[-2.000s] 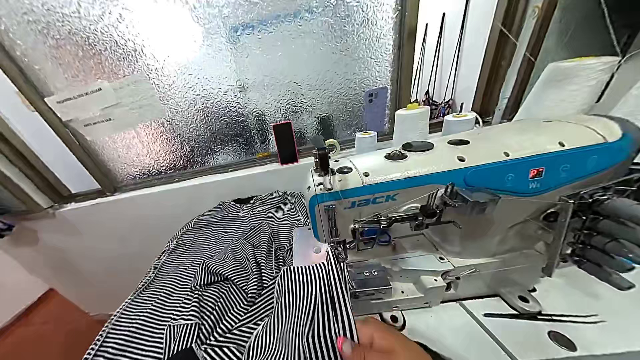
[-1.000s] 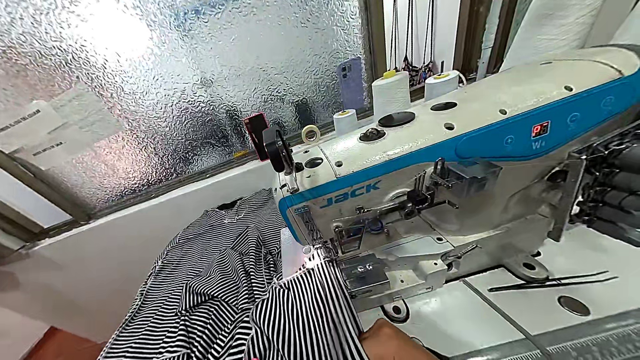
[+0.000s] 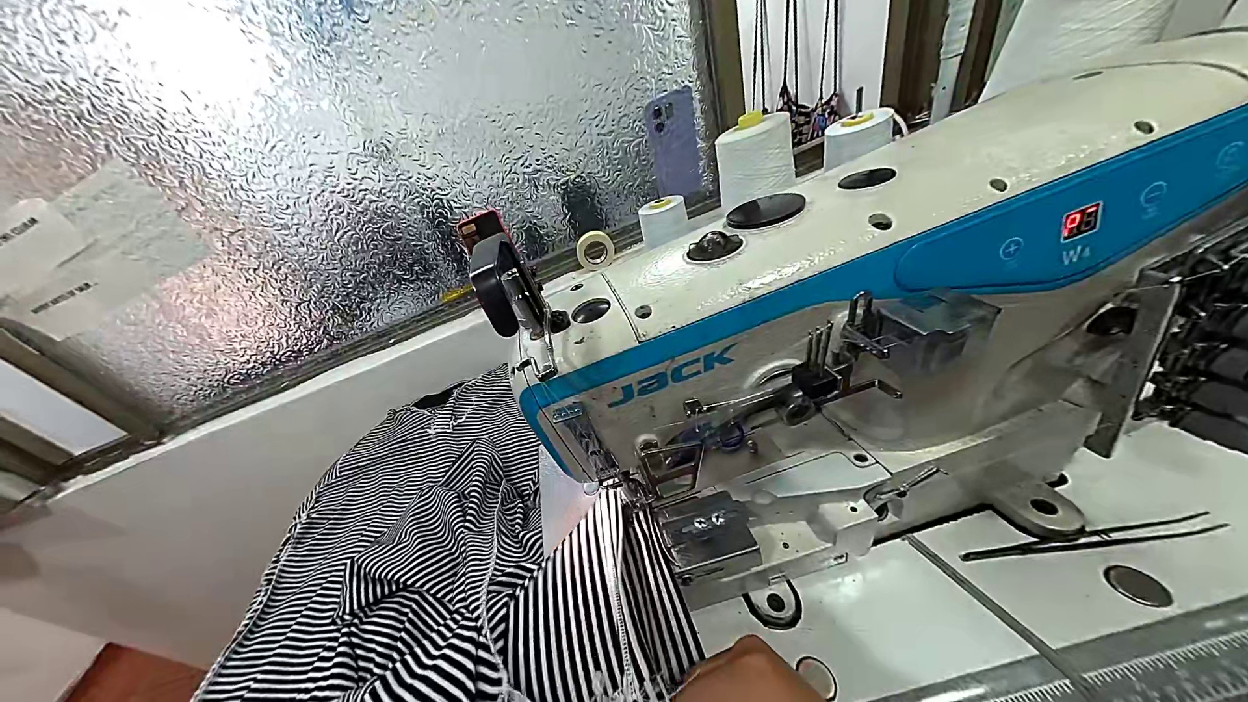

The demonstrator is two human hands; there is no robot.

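Note:
A black-and-white striped knit fabric (image 3: 429,546) lies gathered to the left of a white and blue Jack industrial sewing machine (image 3: 673,375). One part of it runs up under the presser foot (image 3: 619,492), with a seam line along it. At the bottom edge my right hand (image 3: 746,673) rests at the right side of the fabric, just below the machine's bed; its fingers are cut off by the frame, so its grip is hidden. My left hand is out of view.
Black tweezers (image 3: 1092,541) lie on the white table at right, near a metal ruler strip (image 3: 1170,663). White thread cones (image 3: 756,161), a tape roll (image 3: 595,250) and a purple phone (image 3: 673,141) stand behind the machine. Frosted window (image 3: 322,195) at left.
The view has moved closer to the machine. My right hand shows less than two seconds ago, when its thumb with a painted nail was visible on the fabric.

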